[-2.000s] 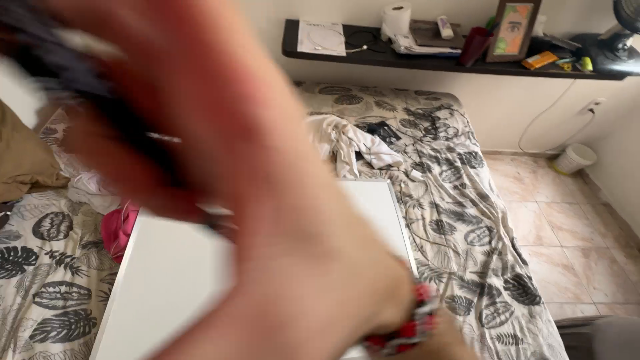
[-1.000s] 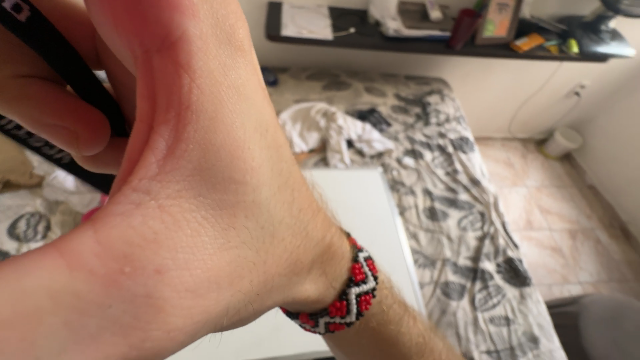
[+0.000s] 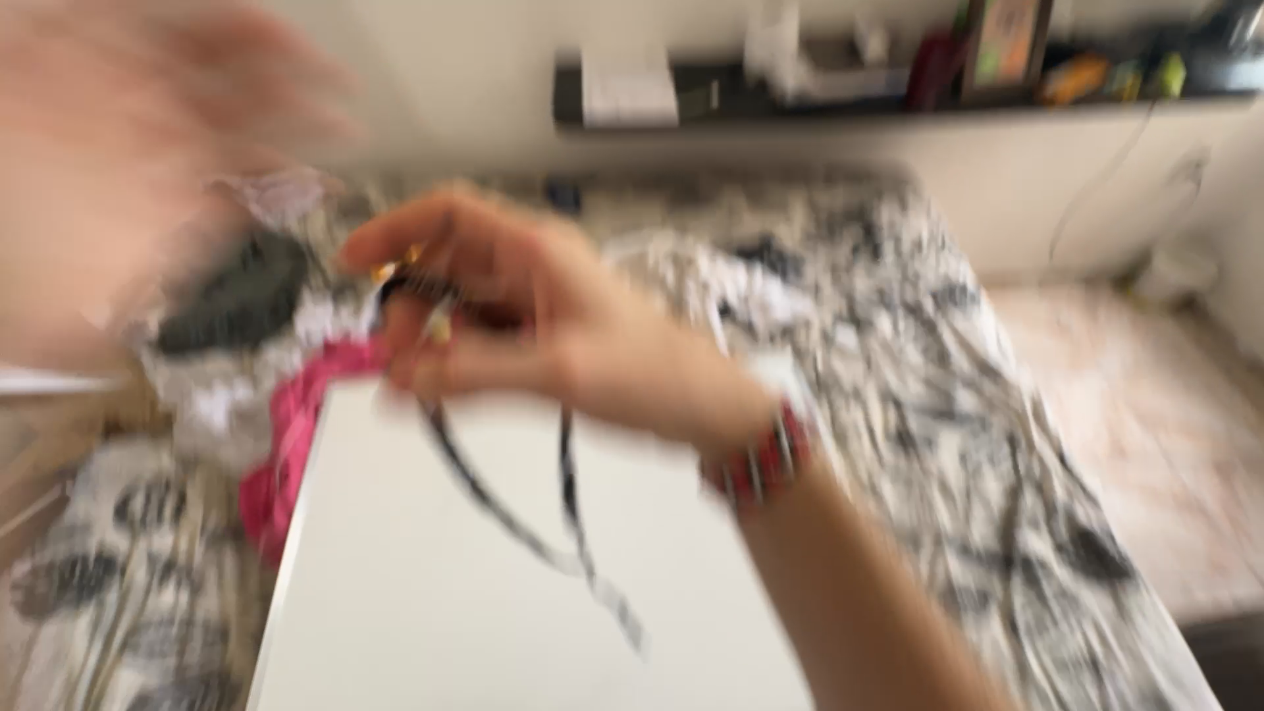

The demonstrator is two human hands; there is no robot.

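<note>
My right hand [image 3: 553,326], with a red, black and white beaded bracelet [image 3: 760,459] on its wrist, is closed on a dark strap [image 3: 484,494]. The strap hangs in a loop above a white board [image 3: 513,602], and small gold-coloured bits show at the fingers. At the upper left my left hand [image 3: 128,178] is a large blur close to the camera. Whether it holds anything cannot be made out. Pink cloth [image 3: 286,444] lies along the board's left edge.
The board rests on a bed with a leaf-print sheet [image 3: 948,474]. Behind it lie crumpled white clothes [image 3: 731,286], with a dark green item [image 3: 237,296] at the left. A black wall shelf [image 3: 731,94] holds papers and a picture frame [image 3: 1007,44]. A white bin [image 3: 1170,272] stands on the tiled floor.
My right hand has moved away from the camera and now shows over the board, the strap hanging from it. The hands no longer cover the pink cloth and the board's left side.
</note>
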